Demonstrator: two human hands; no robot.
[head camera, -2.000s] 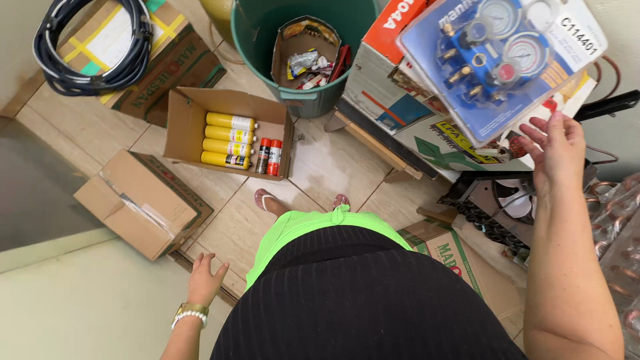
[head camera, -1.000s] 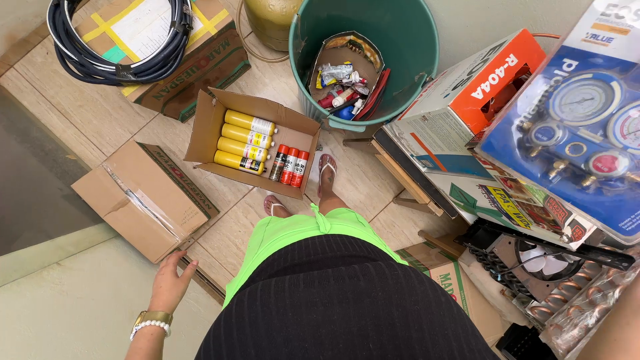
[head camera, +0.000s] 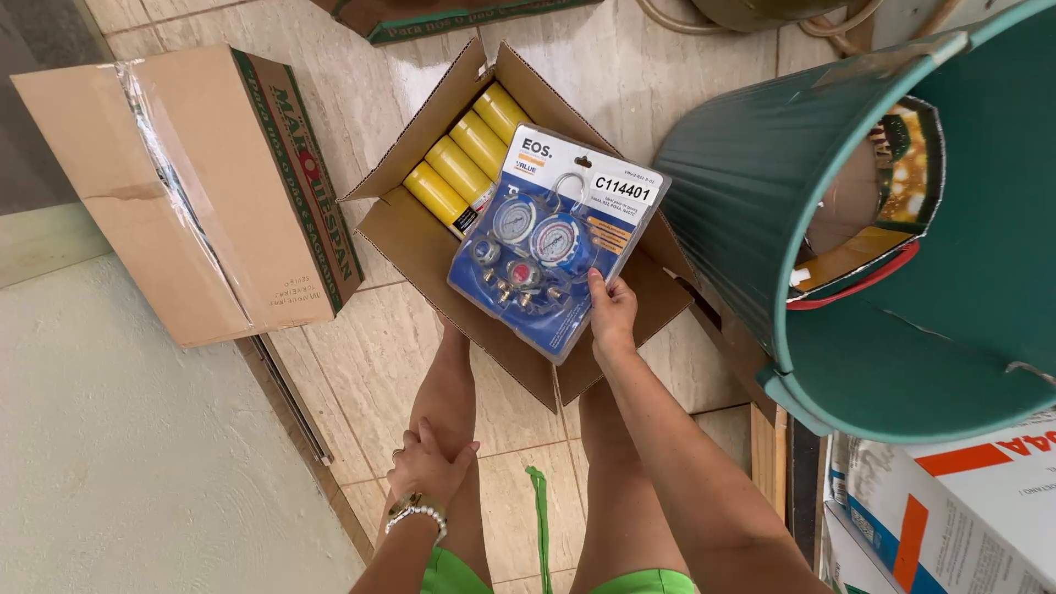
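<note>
My right hand (head camera: 613, 312) grips the lower right edge of a blister-packed manifold gauge set (head camera: 544, 247), its thumb on the clear plastic. The pack is tilted over an open cardboard box (head camera: 429, 268) and hides much of the inside. Several yellow cylinders (head camera: 458, 169) lie side by side in the box's upper left part. The red cans are hidden from view. My left hand (head camera: 431, 470) rests on my left leg near the knee and holds nothing; a watch and a beaded bracelet are on that wrist.
A taped carton (head camera: 190, 206) lies at the left. On the right stands a green plastic bin (head camera: 734, 190) with a cut cardboard piece (head camera: 907, 181) inside. Another carton (head camera: 462, 21) is at the top edge. Printed boxes (head camera: 957, 503) are stacked at lower right, beside a wooden piece (head camera: 768, 458).
The gauge pack has moved from above the stacked boxes at right to over the open box, now in my right hand. My left hand has come to my leg. The view is lower and closer.
</note>
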